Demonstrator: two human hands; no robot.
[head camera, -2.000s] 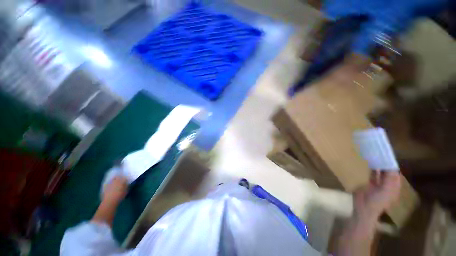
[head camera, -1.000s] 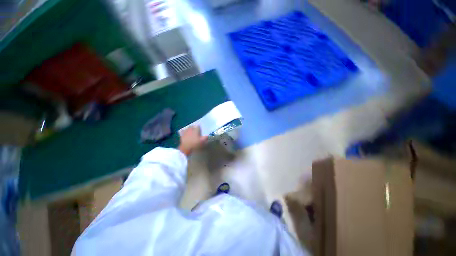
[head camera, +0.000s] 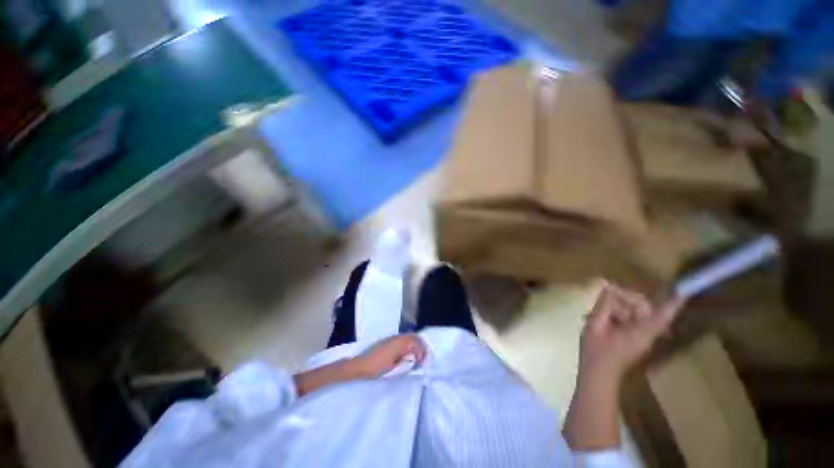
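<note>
My right hand is raised at the right, fingers curled, with a white label at its fingertips, seen nearly edge-on. My left hand is low in front of my coat, fingers curled, with a bit of white at them; whether this is paper or coat cloth is unclear. A pale strip shows between my dark-clad legs, too blurred to name. A closed brown carton stands ahead to the right, its top seam facing up, with both hands apart from it.
The green-topped bench runs along the left with a crumpled grey cloth on it. A blue pallet lies beyond. More cartons stand at the right, with an open flap near my right arm. Someone's blue clothing shows at the top right.
My left hand has moved from the bench to my coat, and the white sheet is no longer on the bench. My right hand with the label has come into view. The view has turned right.
</note>
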